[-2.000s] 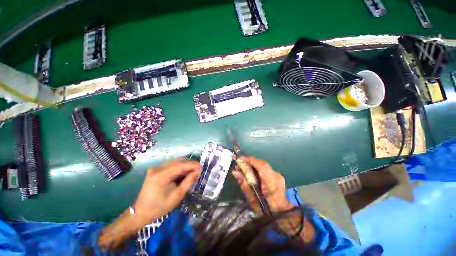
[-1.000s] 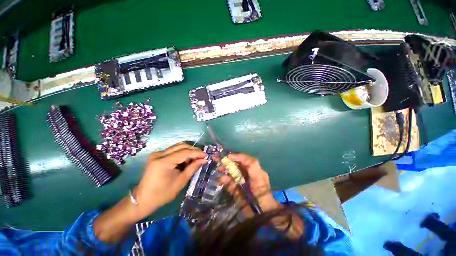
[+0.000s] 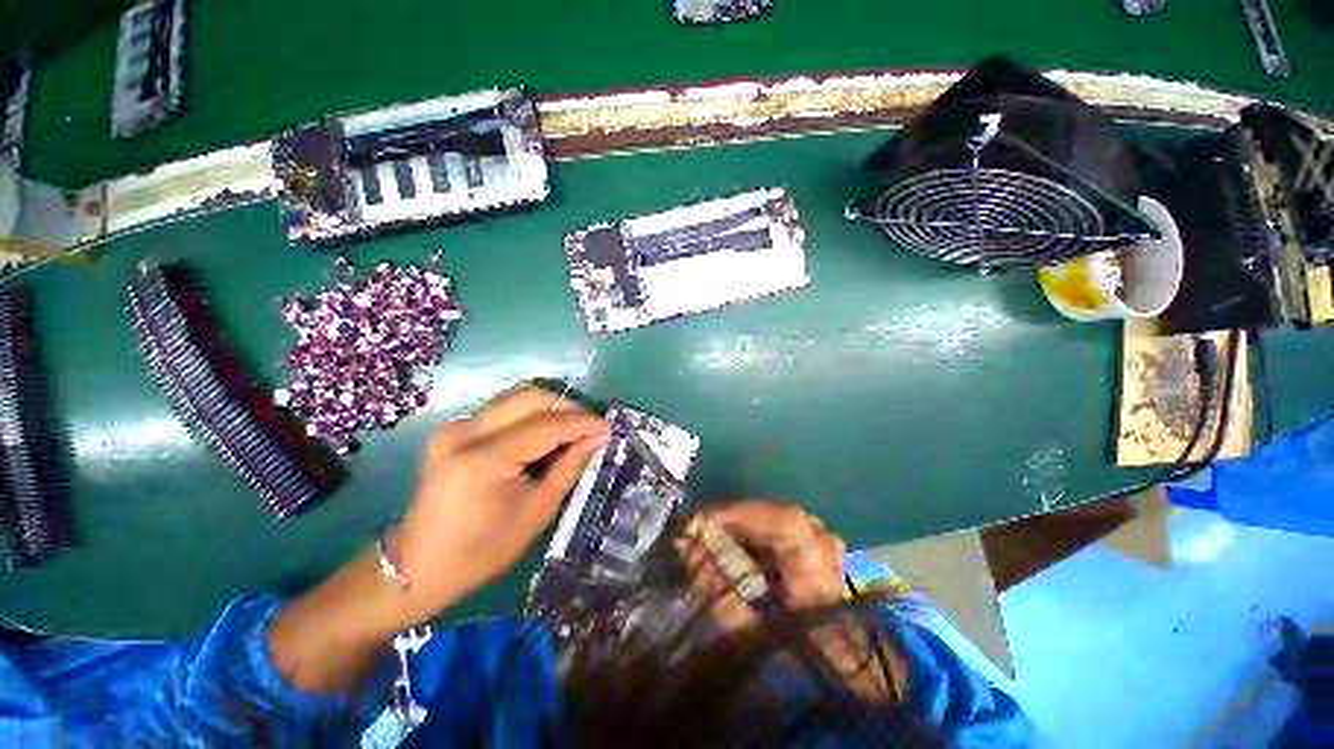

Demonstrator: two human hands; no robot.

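Note:
A phone assembly [image 3: 622, 505] lies tilted on the bench edge between my hands, its lower end hidden by dark hair. My left hand [image 3: 490, 483] is at its upper left side, thumb and fingers pinched on a thin pale solder wire [image 3: 577, 379] that sticks up from the fingertips. A small dark piece shows between the same fingers. My right hand [image 3: 790, 563], blurred, is right of the assembly, closed around the tan handle of the soldering iron [image 3: 736, 561]. The iron's tip cannot be made out. A second phone assembly [image 3: 691, 259] lies flat farther forward.
Another assembly [image 3: 417, 164] rests on the pale rail [image 3: 658, 120]. Pink-purple components [image 3: 366, 351] lie left, beside a dark ribbed row [image 3: 220, 395]. At the right are a fan [image 3: 995, 220], a white cup [image 3: 1156, 264] and a wooden board [image 3: 1163, 395] with cords. More assemblies are on the conveyor.
My right hand with the iron has moved right and down, away from the assembly's upper end, which now shows more. My left hand stays pinched beside it. The view has shifted slightly.

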